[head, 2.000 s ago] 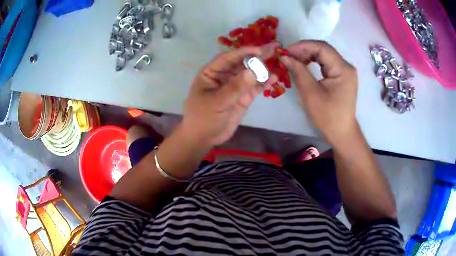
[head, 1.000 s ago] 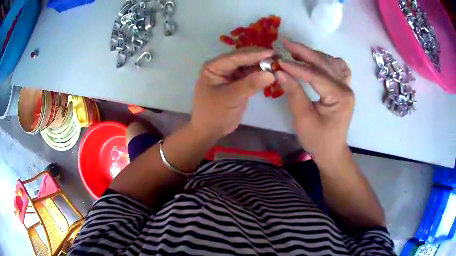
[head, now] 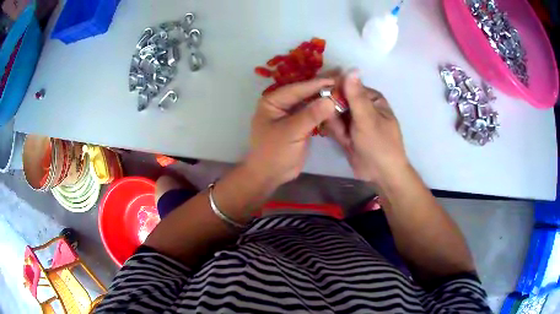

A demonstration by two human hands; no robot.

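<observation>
My left hand (head: pixel 283 126) holds a small silver metal setting (head: pixel 333 99) between thumb and fingers, in front of the red pile. My right hand (head: pixel 373 126) meets it from the right, its thumb and fingers pressed at the setting. A bit of red shows at the setting, between the fingertips; how the stone sits is hidden. The pile of red stones (head: pixel 299 64) lies just beyond my hands, partly covered by them. Silver settings (head: pixel 153 66) lie in a loose pile on the left of the table.
The white glue bottle (head: pixel 381 33) with blue tip is beyond my right hand. Set pieces (head: pixel 471 105) lie beside the pink basin (head: pixel 455 19) at right. A blue tray (head: pixel 83 20) and light-blue basin (head: pixel 27 72) are at left. A red basin (head: pixel 113 216) is on the floor.
The right fingers brought a red stone from the pile to the setting, and both hands came together around it. The view has shifted, showing more of the table's far side.
</observation>
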